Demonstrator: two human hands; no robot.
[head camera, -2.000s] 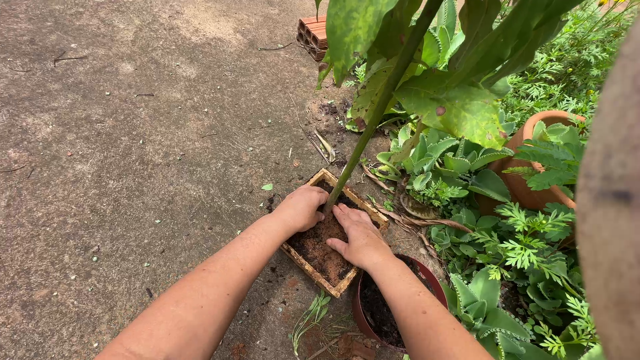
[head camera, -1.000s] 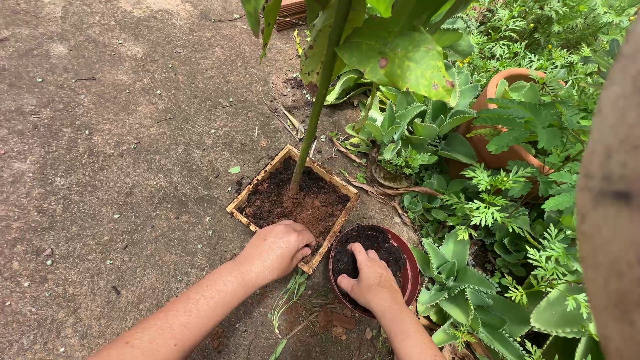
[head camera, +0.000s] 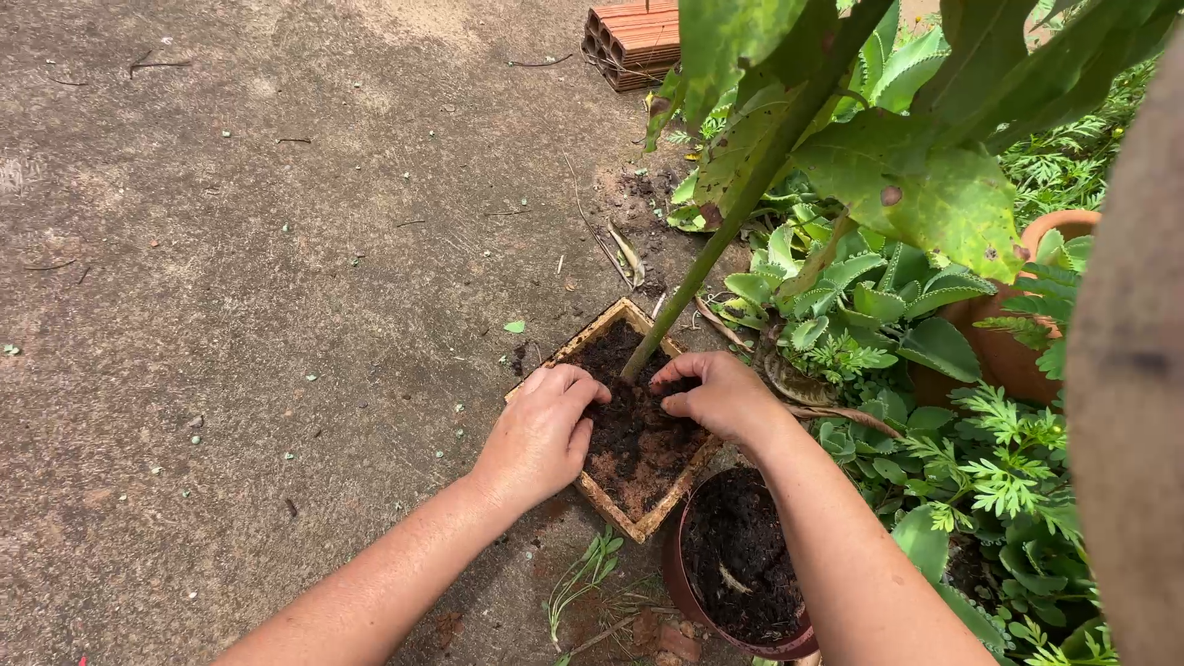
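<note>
A square planter (head camera: 638, 529) with a worn yellowish rim holds dark and reddish soil (head camera: 638, 453). From the soil a thick green plant stem (head camera: 712, 254) rises, tilted to the right, with large spotted leaves above. My left hand (head camera: 546, 430) rests over the planter's left rim, fingertips at the soil left of the stem. On the stem's other side, my right hand (head camera: 717, 393) has thumb and fingers apart just over the soil; whether a little soil is between them cannot be told. A round reddish-brown pot (head camera: 684, 583) of dark soil stands beside the planter, partly under my right forearm.
Low green plants (head camera: 860, 305) and a terracotta pot (head camera: 1004, 356) border the right side. A hollow clay brick (head camera: 634, 42) lies at the top. Pulled-up weeds (head camera: 583, 583) lie on the concrete ground (head camera: 277, 277) near the planter. A blurred brownish object (head camera: 1124, 370) fills the right edge.
My right hand was in the round pot a second ago and is now over the planter's soil by the stem. My left hand has moved from the planter's near edge to its left side.
</note>
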